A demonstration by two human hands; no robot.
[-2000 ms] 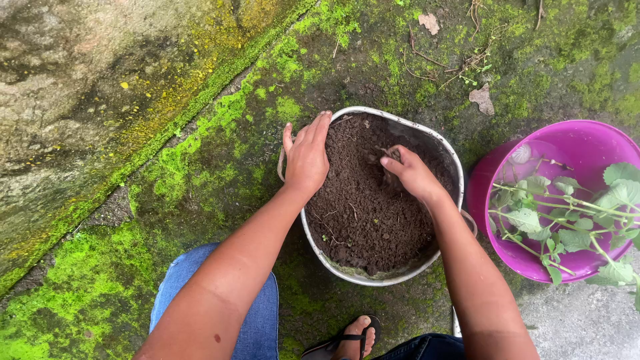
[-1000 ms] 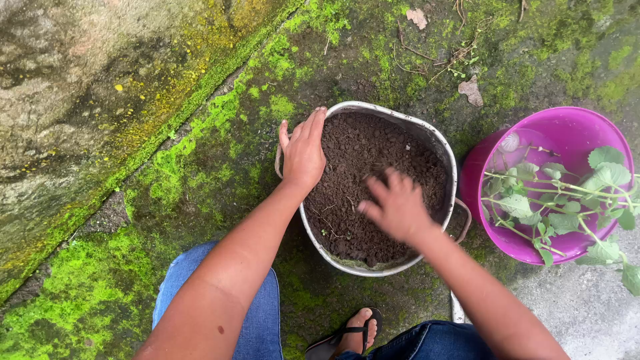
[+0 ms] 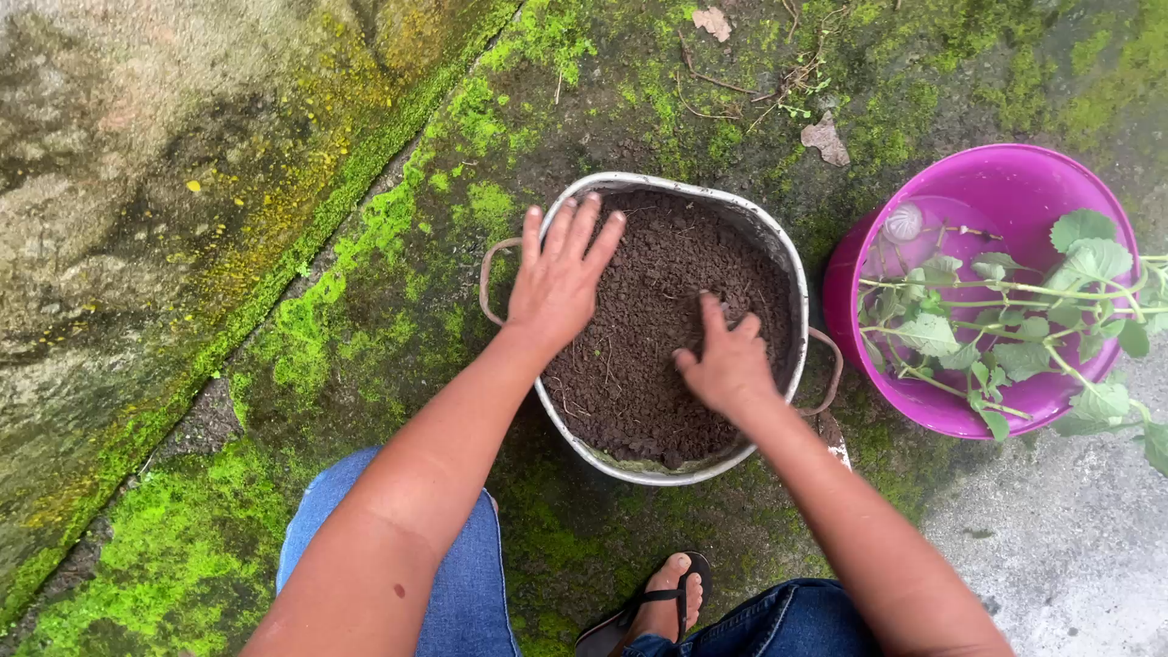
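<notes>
A metal pot (image 3: 671, 477) with two looped side handles holds dark crumbly soil (image 3: 639, 365). My left hand (image 3: 561, 278) lies over the pot's upper left rim, fingers spread, their tips above the soil. Over the right half of the soil is my right hand (image 3: 730, 360), its index finger extended and touching the surface, the other fingers partly curled. Neither hand grips anything that I can see. To the right stands a magenta plastic bucket (image 3: 995, 169), tilted in view, with leafy green cuttings (image 3: 1022, 356) leaning over its right edge.
A mossy stone wall or rock (image 3: 155, 201) runs along the left. The ground is moss-covered (image 3: 182, 538), with pale concrete (image 3: 1040, 529) at the lower right. Dry leaves (image 3: 826, 140) and twigs lie above the pot. My sandalled foot (image 3: 666, 593) rests below it.
Two seconds ago my right hand had its fingers dug into the upper right soil; it has come out and now lies lower on the surface. My left hand's fingers have spread and reach further over the soil.
</notes>
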